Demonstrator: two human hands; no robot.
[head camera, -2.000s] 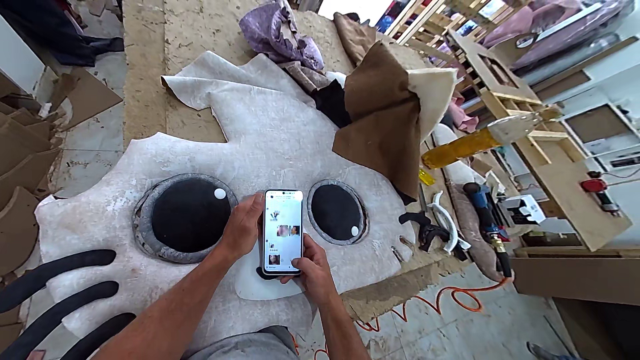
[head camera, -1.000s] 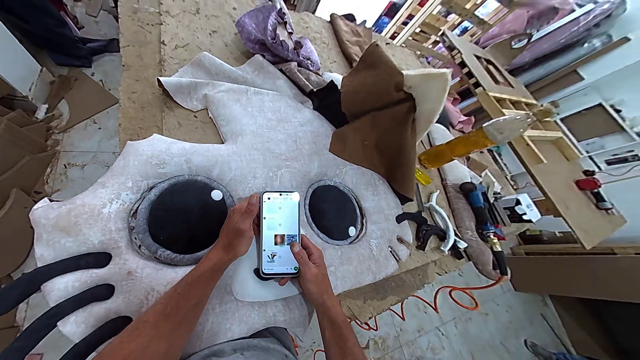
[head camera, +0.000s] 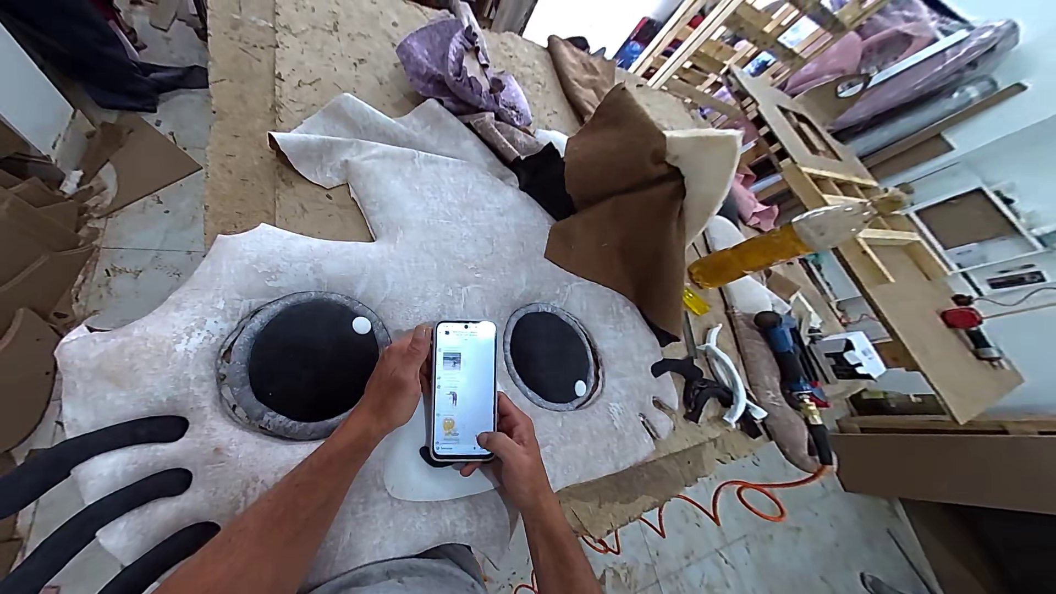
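Between my two hands a smartphone (head camera: 464, 392) stands with its lit screen facing me, showing a scrolling list with small pictures. My left hand (head camera: 400, 381) grips its left edge. My right hand (head camera: 513, 450) holds the lower right edge, its thumb on the lower part of the screen. Beneath them lies a large pale fabric piece shaped like an animal face (head camera: 462, 214). It bears a round black eye (head camera: 309, 363) on the left and another black eye (head camera: 549, 359) on the right. Black curved strips (head camera: 132, 495) lie at its lower left. The phone partly hides a white muzzle patch (head camera: 412, 478).
Brown fabric (head camera: 619, 198) and crumpled purple fabric (head camera: 462, 74) lie on the worktable (head camera: 239, 124). At the right are a bottle of yellow liquid (head camera: 751, 254), white and black curved pieces (head camera: 726, 375), a blue power tool (head camera: 780, 346) and an orange coiled hose (head camera: 759, 499). Cardboard pieces (head camera: 148, 161) lie at the left.
The pictures on the phone's screen have changed. Both hands keep their hold on the phone, in nearly the same place.
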